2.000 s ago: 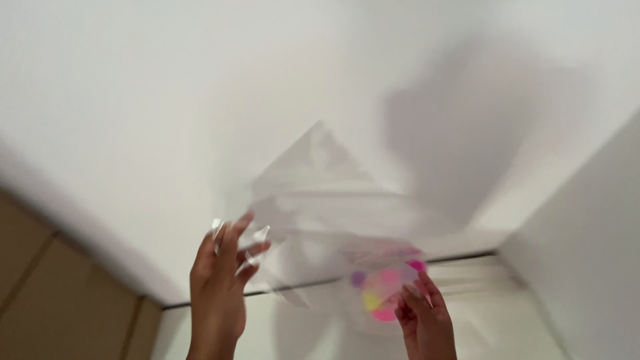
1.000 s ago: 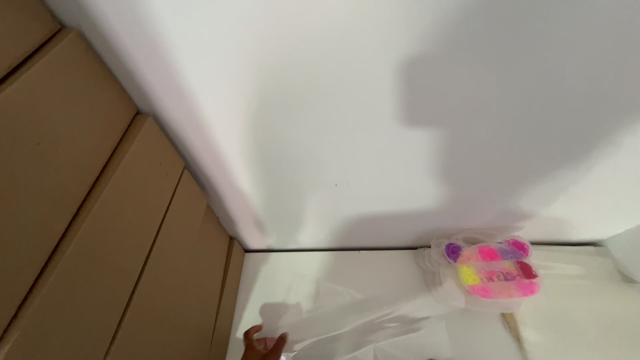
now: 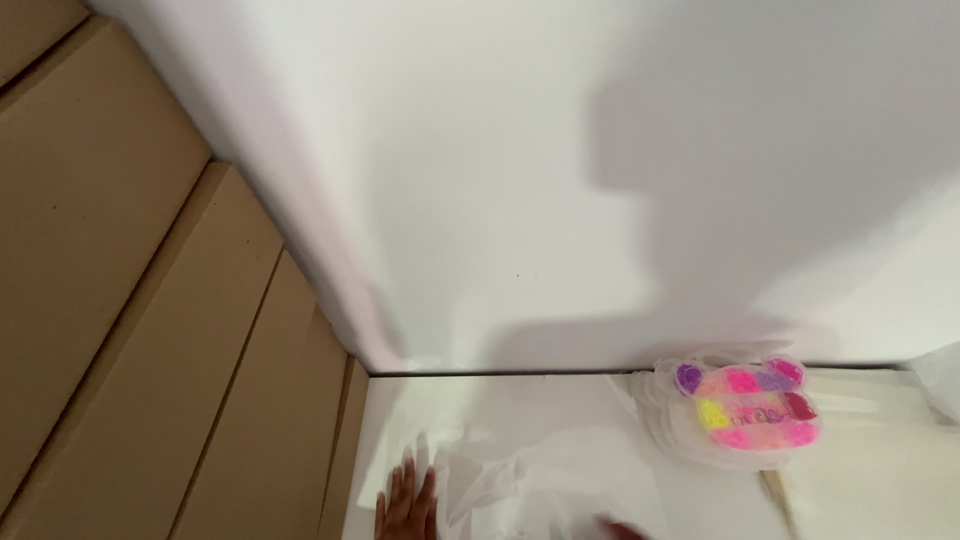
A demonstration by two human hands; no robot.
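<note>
My left hand lies at the bottom of the view with its fingers apart, beside or on a crumpled sheet of clear plastic film on the white surface. Only a blurred part of my right hand shows at the bottom edge, at the right of the film; its fingers cannot be made out. Further right sits a clear plastic bear-shaped compartment case, filled with pink, purple, yellow and red pieces. It rests on what looks like a stack of similar clear cases.
Brown cardboard boxes line the left side. A white wall with a large shadow rises behind the white surface. Pale sheets or bags lie at the right, with some clear wrapping at the edge.
Both hands were raised with clear film between them two seconds ago; now they are low. The film now lies on the white surface. The view has shifted.
</note>
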